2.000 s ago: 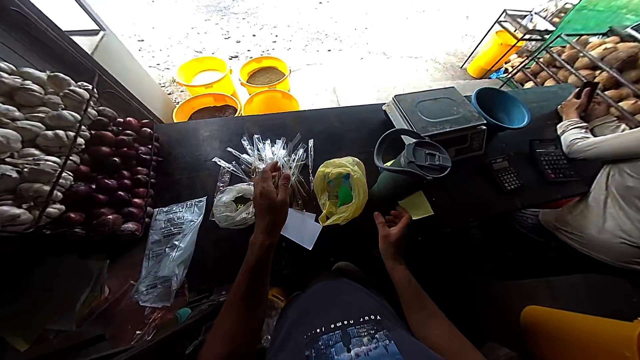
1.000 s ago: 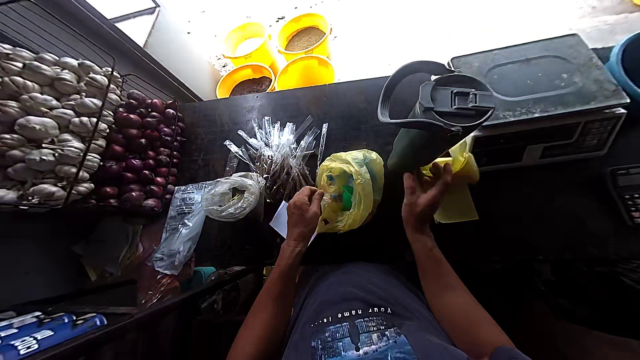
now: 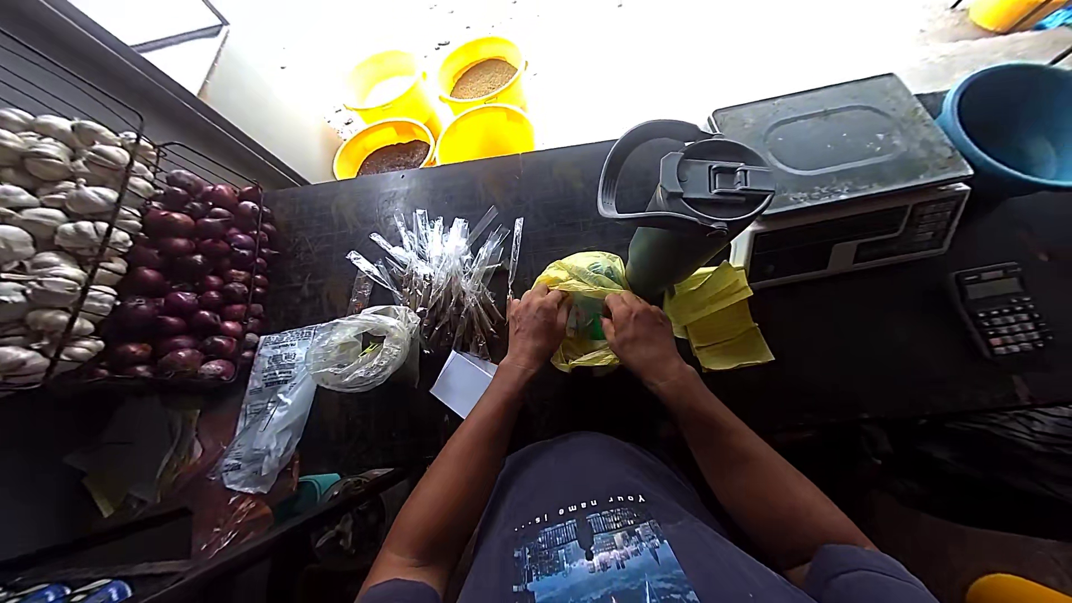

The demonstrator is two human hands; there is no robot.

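Note:
A yellow plastic bag (image 3: 590, 272) with something green inside stands on the dark counter in front of me. My left hand (image 3: 536, 325) grips its rim on the left, and my right hand (image 3: 638, 331) pinches the rim on the right. Just left of it lies a bunch of narrow clear packets (image 3: 456, 289) with brown contents, beside a white card (image 3: 463, 383). Farther left is a clear plastic bag (image 3: 364, 347) with an open mouth. A green bottle with a grey lid (image 3: 720, 180) stands behind my right hand, next to folded yellow sheets (image 3: 720, 318).
Wire baskets of garlic (image 3: 67, 218) and red onions (image 3: 188, 285) stand at the left. At the right are a scale (image 3: 837, 138), a blue bowl (image 3: 1009, 126) and a calculator (image 3: 1002, 310). Yellow buckets (image 3: 486, 134) stand beyond the counter's far edge.
My right hand has moved left from beside the bottle to the yellow bag and taken hold of its rim. My left hand was above the packets and is now on the bag. The view has moved closer.

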